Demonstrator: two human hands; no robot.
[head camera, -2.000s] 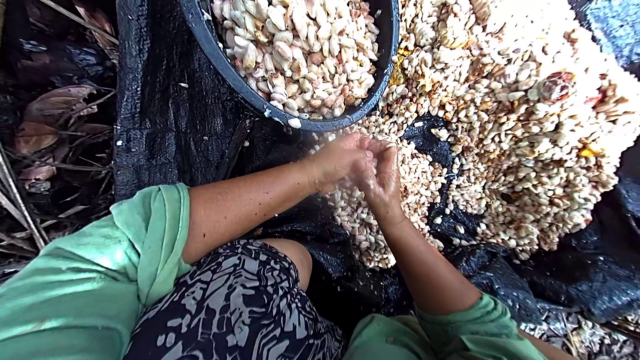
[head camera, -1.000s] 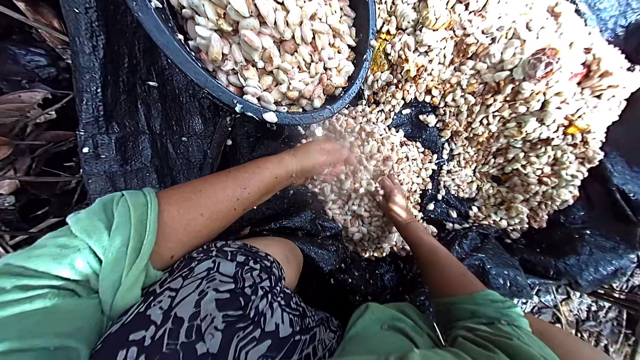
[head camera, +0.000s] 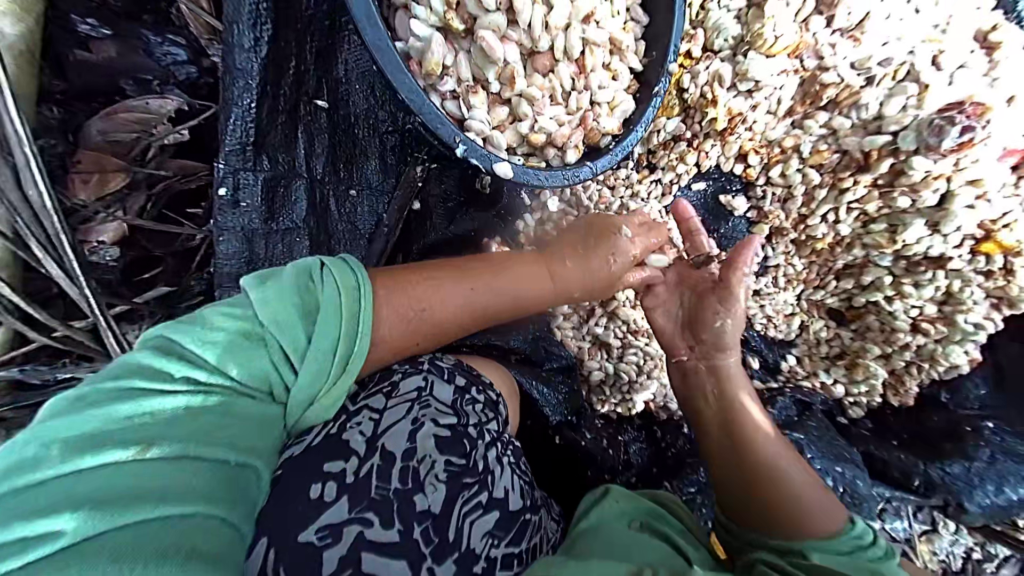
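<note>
My left hand (head camera: 612,256) reaches in from the left over a small pile of pale, pulp-coated cacao beans (head camera: 620,360). Its fingertips are at the palm of my right hand (head camera: 704,292), and one whitish bean (head camera: 658,260) shows between its fingers; whether they grip it is unclear. My right hand is palm up with thumb and fingers spread, and a small brown bit (head camera: 704,261) lies against its fingers. Both hands look wet. Just beyond them stands a round dark tub (head camera: 560,174), with many more beans (head camera: 536,72) inside.
A large heap of cacao beans (head camera: 880,264) with yellow and reddish scraps spreads at the right. Black woven plastic sheeting (head camera: 296,144) lies under the tub and the heap. Dry leaves (head camera: 120,136) and thin stalks cover the ground at the left. My patterned clothing (head camera: 400,480) is close below.
One second ago my hands were apart, low over the small pile. They are now together, my right hand turned palm up. Two seconds ago they were also touching.
</note>
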